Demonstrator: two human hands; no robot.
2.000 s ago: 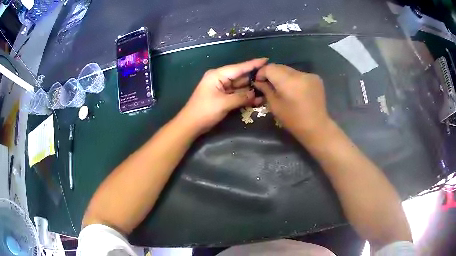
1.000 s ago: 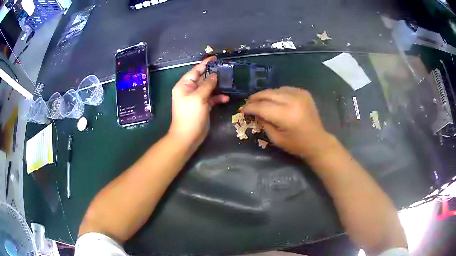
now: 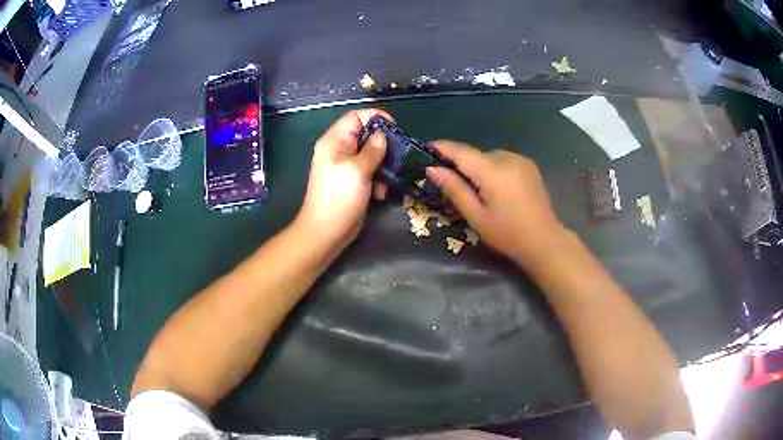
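A dark, palm-sized rectangular housing [image 3: 400, 156] with window-like openings is held in both hands above the mat, its right end tilted down toward me. My left hand [image 3: 342, 172] grips its left end, thumb on the face. My right hand [image 3: 498, 193] grips its right end between thumb and fingers and hides part of it. Small tan pieces [image 3: 420, 220] lie in a loose pile just below the housing, partly covered by it and my right hand. Whether my right fingers also hold a small piece is hidden.
A smartphone [image 3: 233, 137] with a lit screen, clear cups [image 3: 129, 165], a pen-like tool [image 3: 118, 275] and note paper [image 3: 69, 245] are at left. White paper [image 3: 601, 125], a dark brown block [image 3: 603, 191] and a ridged strip [image 3: 761, 185] are at right. A fan [image 3: 19, 395] is lower left.
My right hand has moved from the tan pile up to the housing's right end and gripped it. The housing, level a second ago, now slants down to the right.
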